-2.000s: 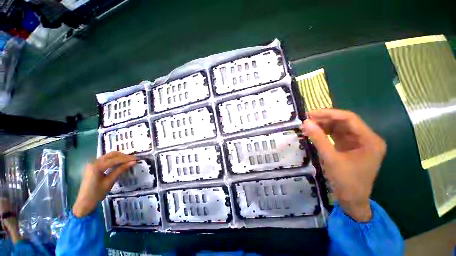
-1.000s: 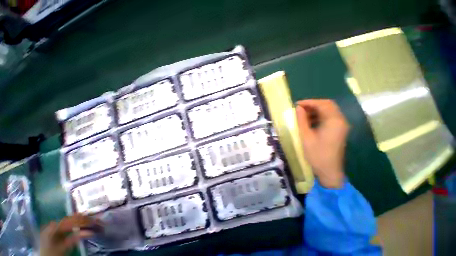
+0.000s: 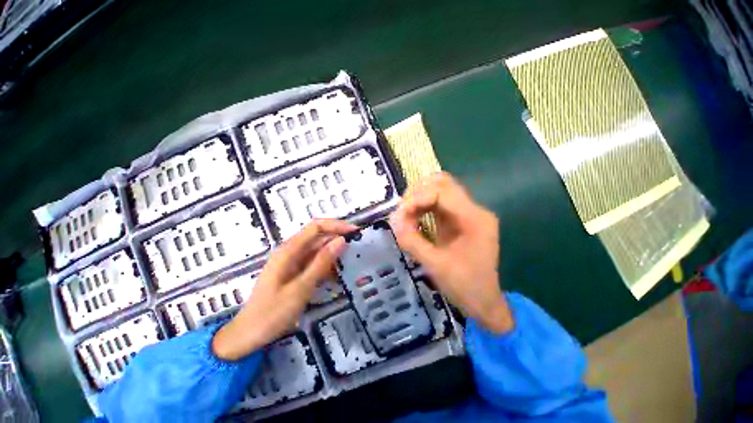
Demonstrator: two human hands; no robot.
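A dark grey phone mid-frame (image 3: 386, 289) is held up, tilted, over the lower right of the black tray (image 3: 134, 248). My left hand (image 3: 285, 281) grips its upper left corner between thumb and fingers. My right hand (image 3: 454, 248) has thumb and index finger close together at its upper right end; any strip there is hidden. Silvery mid-frames (image 3: 315, 128) lie in the tray's pockets. A narrow yellow adhesive sheet (image 3: 415, 149) lies at the tray's right edge, partly behind my right hand.
Larger yellow striped sheets (image 3: 594, 124) overlap on the green surface (image 3: 528, 248) at right. Crinkled clear plastic (image 3: 15, 384) shows at the far left edge. A blue sleeve (image 3: 736, 268) of another person is at the right edge. Dark piled items (image 3: 731, 41) are at the upper right.
My left hand has come from the tray's lower left to its lower right and now holds up a mid-frame. My right hand has moved left to meet it. The view has shifted right.
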